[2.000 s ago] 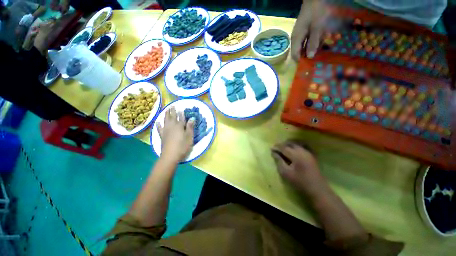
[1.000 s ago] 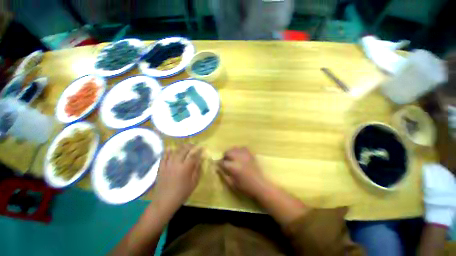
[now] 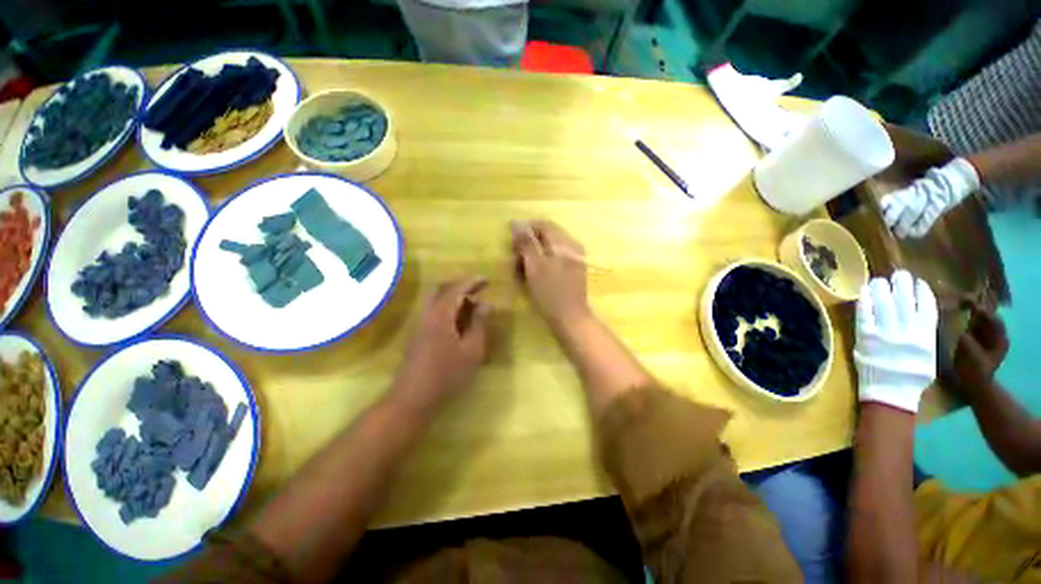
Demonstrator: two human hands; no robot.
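My left hand (image 3: 445, 342) is bare and low over the yellow wood-look table (image 3: 479, 126), fingers curled; I cannot tell if anything is in it. My right hand (image 3: 554, 274) is bare, palm down on the table just to its right, with a gap between the hands. A thin light stick (image 3: 588, 267) shows across its fingers and seems held. Left of my hands, a white blue-rimmed plate (image 3: 371, 299) bears teal strips and cut bits (image 3: 331, 234). A nearer plate (image 3: 97, 405) bears grey-blue pieces (image 3: 171, 416).
More plates hold grey-blue, dark green, black and ochre pieces at left. A teal-filled bowl (image 3: 343, 137) stands behind. At right are a bowl of black pellets (image 3: 771, 331), a small bowl (image 3: 824, 260), a white jug (image 3: 824, 154), a dark stick (image 3: 664, 169), and others' gloved hands (image 3: 896, 342).
The view has swung right. The red-orange plate with coloured pieces is out of view. My left hand has left the plate of grey-blue pieces and is over the table.
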